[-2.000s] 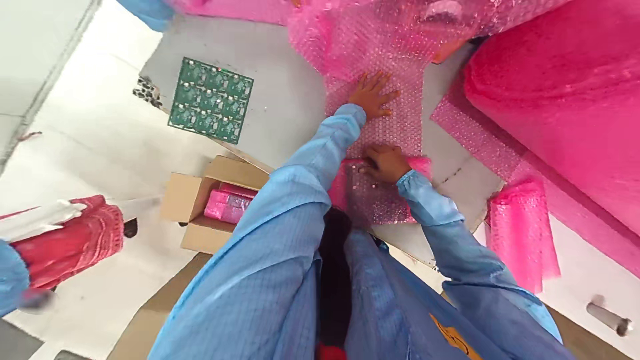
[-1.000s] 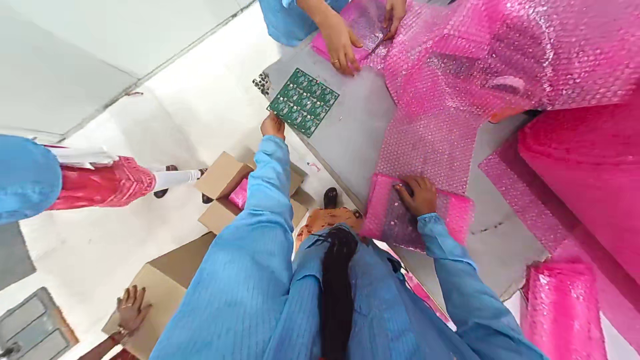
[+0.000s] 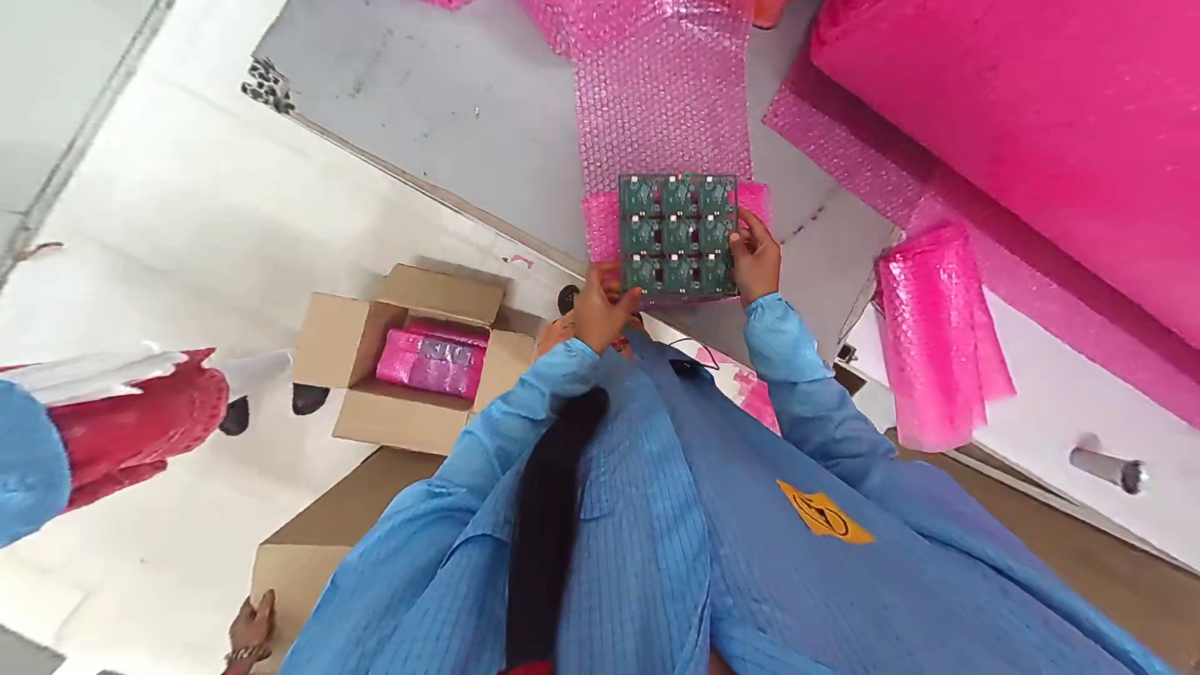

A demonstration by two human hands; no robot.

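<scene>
A green circuit board panel is held between my two hands above the pink bubble wrap. My left hand grips its lower left corner, and my right hand grips its right edge. Beneath the panel lies a folded pink bubble-wrap piece, showing at both sides of it. A strip of pink bubble wrap runs from there up over the grey table. What lies under the panel is hidden.
An open cardboard box with a pink bubble-wrapped bundle stands left of me. A larger carton has a co-worker's hand at its side. Right are a large pink bubble-wrap roll and a smaller roll. Another person is far left.
My left hand took the circuit board panel at the table's left part and brought it over the bubble wrap. My right hand moved from the folded wrap to the panel's right edge.
</scene>
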